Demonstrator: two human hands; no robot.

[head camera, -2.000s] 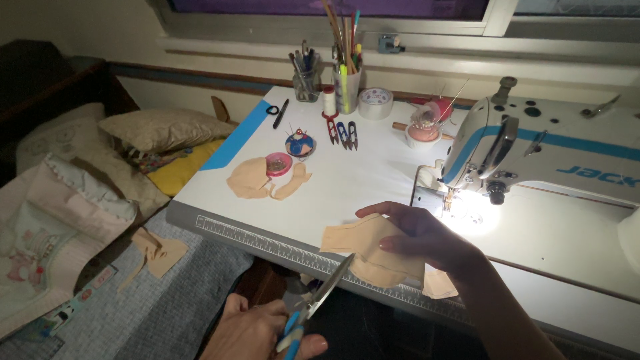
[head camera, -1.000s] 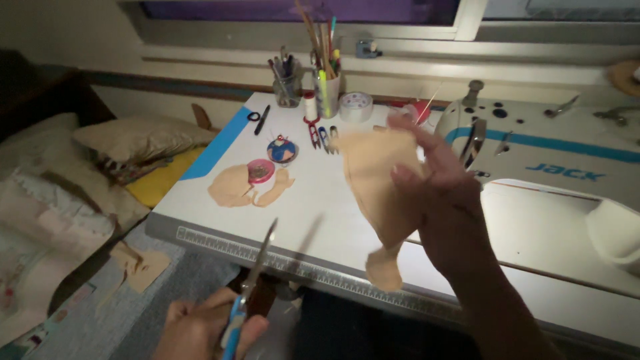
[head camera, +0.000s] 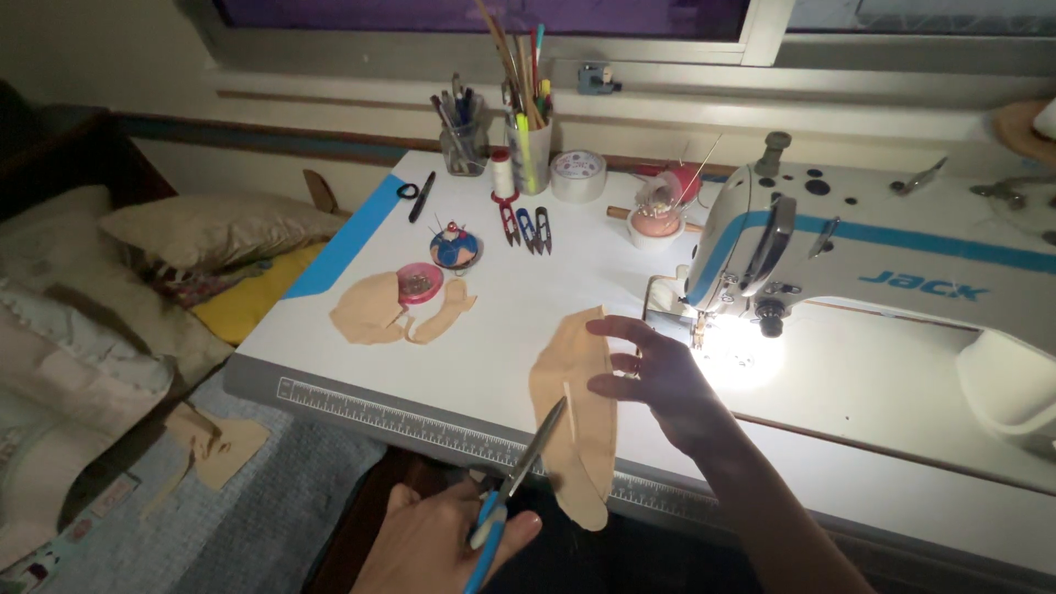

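Observation:
My left hand (head camera: 450, 532), at the bottom centre, holds scissors with blue and grey handles (head camera: 491, 528). Their blades point up and right, and the tips lie over a beige fabric piece (head camera: 582, 429). My right hand (head camera: 652, 371) grips this piece by its upper right edge with the fingertips. The piece is long, has a seam line and a narrow pale slit or mark near the scissor tips, and hangs past the table's front edge. Another beige fabric piece (head camera: 367, 309) and a curved beige strip (head camera: 445, 312) lie on the table beside a pink pin dish (head camera: 419, 283).
A Jack sewing machine (head camera: 866, 239) with its lamp lit stands at right. Thread snips (head camera: 525, 229), a blue pincushion (head camera: 454, 246), a thread spool (head camera: 502, 175), tape (head camera: 577, 175) and pen holders (head camera: 528, 157) are farther back. Beige scraps (head camera: 219, 445) lie on grey-blue cloth at left.
The fabric, raised and tilted in my right hand a second ago, is now lower and hangs lengthwise. The scissors, apart from it then, now have their tips over it.

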